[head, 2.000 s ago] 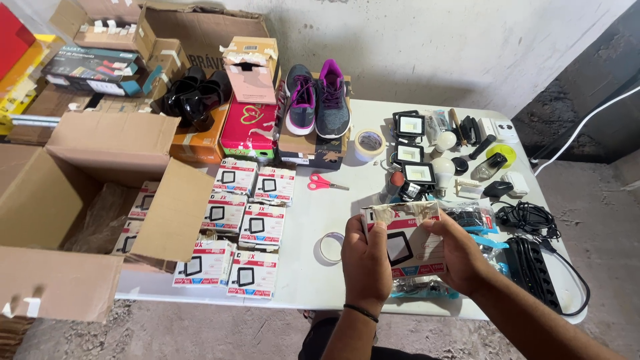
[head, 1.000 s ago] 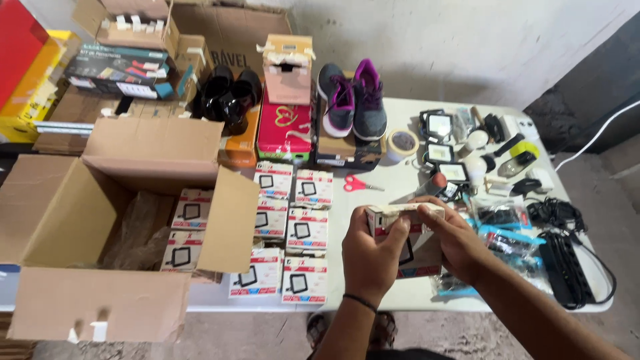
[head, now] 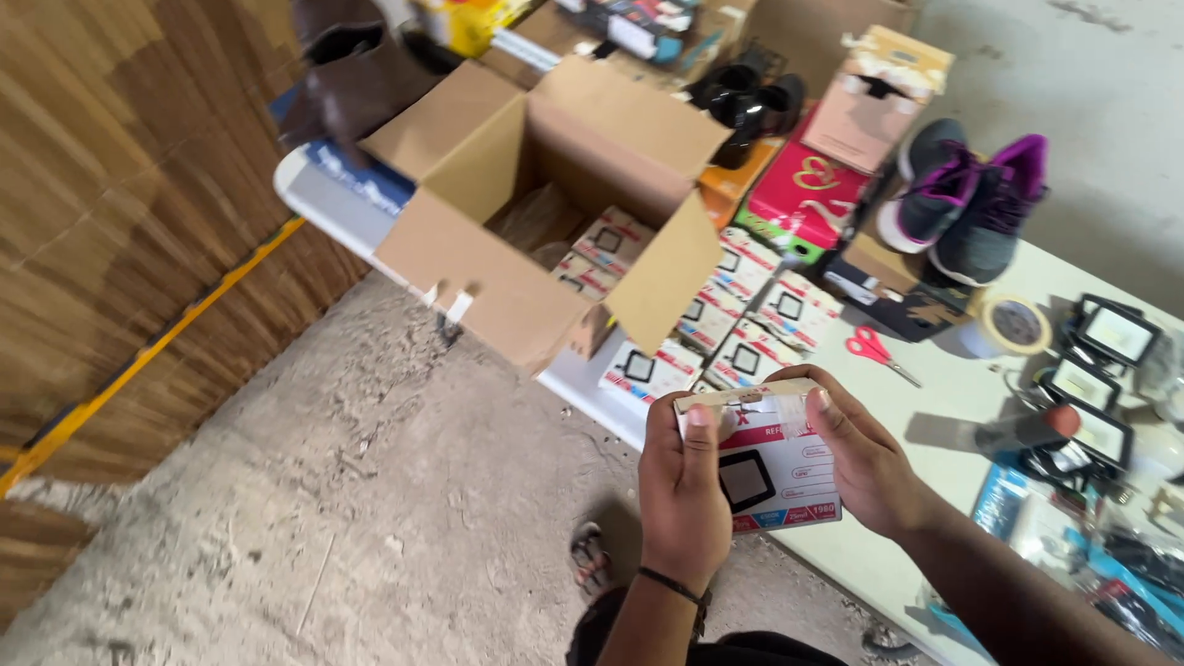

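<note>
Both my hands hold a small printed floodlight box (head: 782,472) over the front edge of the white table. My left hand (head: 689,490) grips its left side, thumb on the upper front. Around the right side wraps my right hand (head: 860,453), its thumb near clear tape at the top edge. Beyond my hands, several similar floodlight boxes (head: 745,356) lie on the table. To their left stands an open cardboard box (head: 490,277) with more such boxes and crumpled brown material inside. Red-handled scissors (head: 869,347) lie beyond my right hand.
Dark sneakers (head: 985,222) sit on a shoebox beside a tape roll (head: 1013,326). Floodlights (head: 1115,333), a dark cylinder with a reddish end (head: 1027,430) and plastic packets lie at right. Brown boots (head: 356,83) stand at the table's far left. Wood-patterned panels (head: 139,166) are on the left.
The view has swung left and tilted, showing the floor and boots. My hands keep hold of the floodlight box; its printed front shows more fully than one second ago.
</note>
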